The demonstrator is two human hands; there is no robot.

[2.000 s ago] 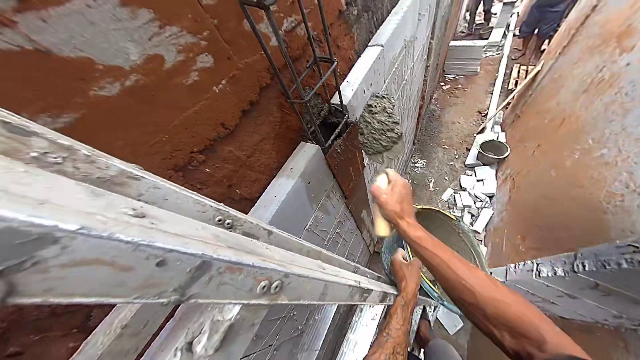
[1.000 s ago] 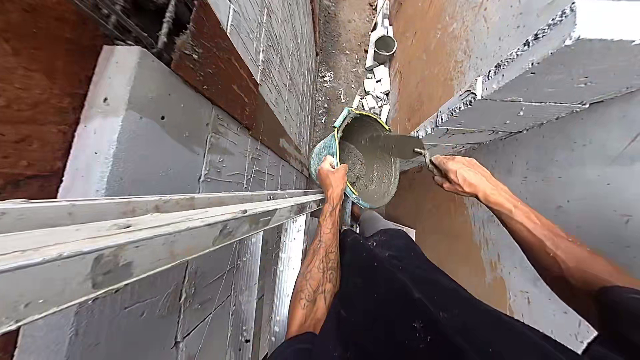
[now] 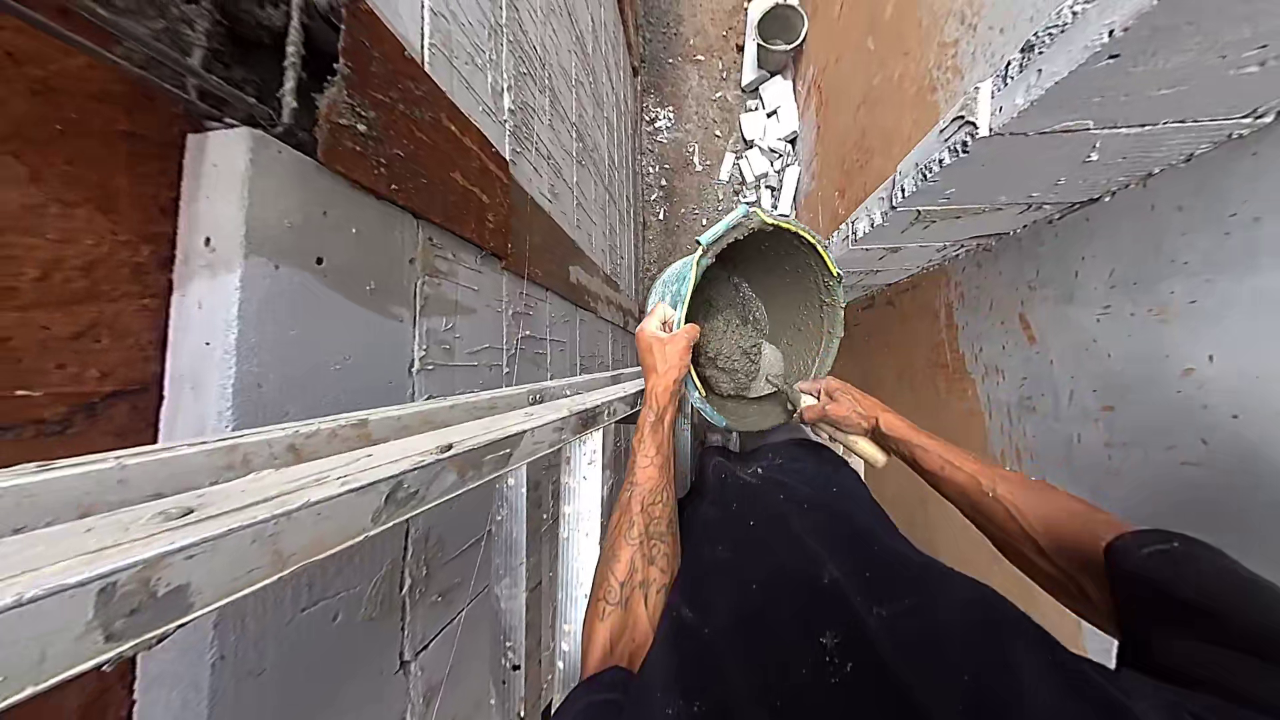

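Observation:
My left hand (image 3: 664, 346) grips the left rim of a round mortar bucket (image 3: 822, 345), which is tilted so that its open mouth faces up at me. Wet grey mortar (image 3: 728, 340) lies heaped along the bucket's left and lower inside. In my right hand (image 3: 845, 408), at the bucket's lower right edge, is the handle of a trowel (image 3: 768, 370). The trowel's blade is partly sunk in the mortar, so its tip is hidden. The pale handle end sticks out below my fingers.
Metal ladder rails (image 3: 330, 455) cross the left side beside a grey block wall (image 3: 320, 290) and a wooden board (image 3: 430, 140). Far below are broken white block pieces (image 3: 772, 125) and another bucket (image 3: 781, 26). A rough-edged block wall (image 3: 1040, 150) juts in at right.
The trowel has gone from the wall side down to the bucket; its blade, above the bucket's right side a second ago, is now in the mortar. The view has swung downward.

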